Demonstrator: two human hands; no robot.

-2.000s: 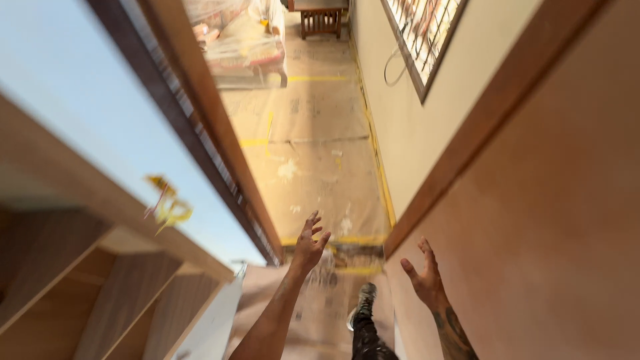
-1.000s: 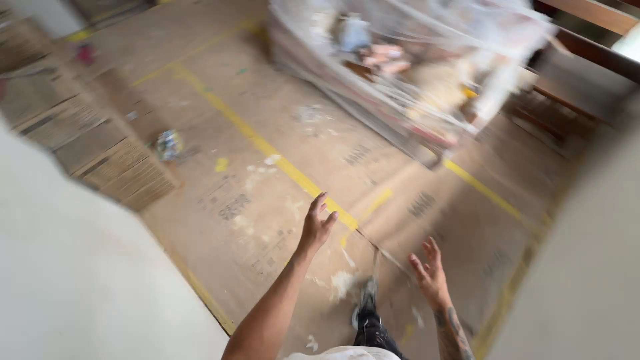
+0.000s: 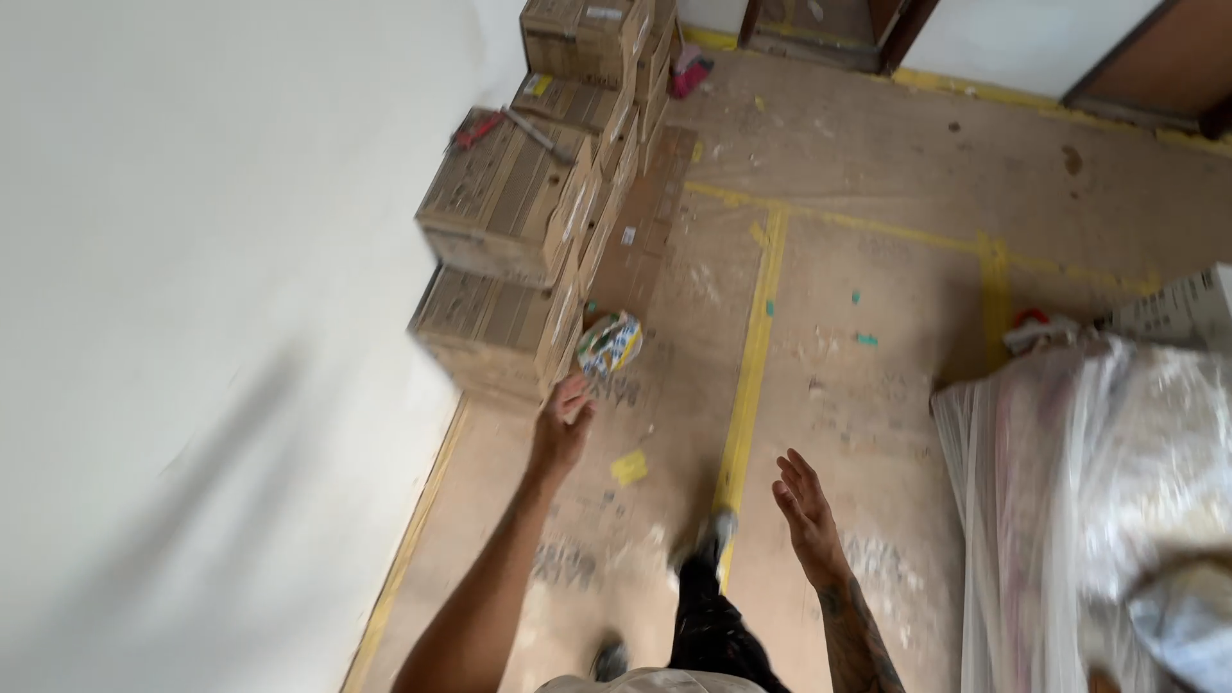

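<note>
My left hand (image 3: 565, 430) is held out in mid-air, fingers apart, with nothing in it. Just beyond its fingertips in the view, a crumpled bag-like bundle (image 3: 610, 344) with blue and yellow marks lies on the floor beside stacked cardboard boxes (image 3: 491, 308). My right hand (image 3: 807, 510) hangs over the paper-covered floor, empty, its fingers loosely spread, right of a long strip of yellow tape (image 3: 756, 366). A tool with a red handle (image 3: 478, 130) and a metal bar (image 3: 539, 135) rest on top of a box.
A white wall (image 3: 221, 289) runs along the left. At the right stands a heap under clear plastic sheeting (image 3: 1059, 462). A pink broom head (image 3: 690, 72) is at the floor behind the boxes. A dark-framed doorway (image 3: 828, 34) opens at the far side.
The view has passed a doorway and turned left through the room. The box stack is nearer, and the plastic-covered heap is now at the right. Both hands remain raised and empty.
</note>
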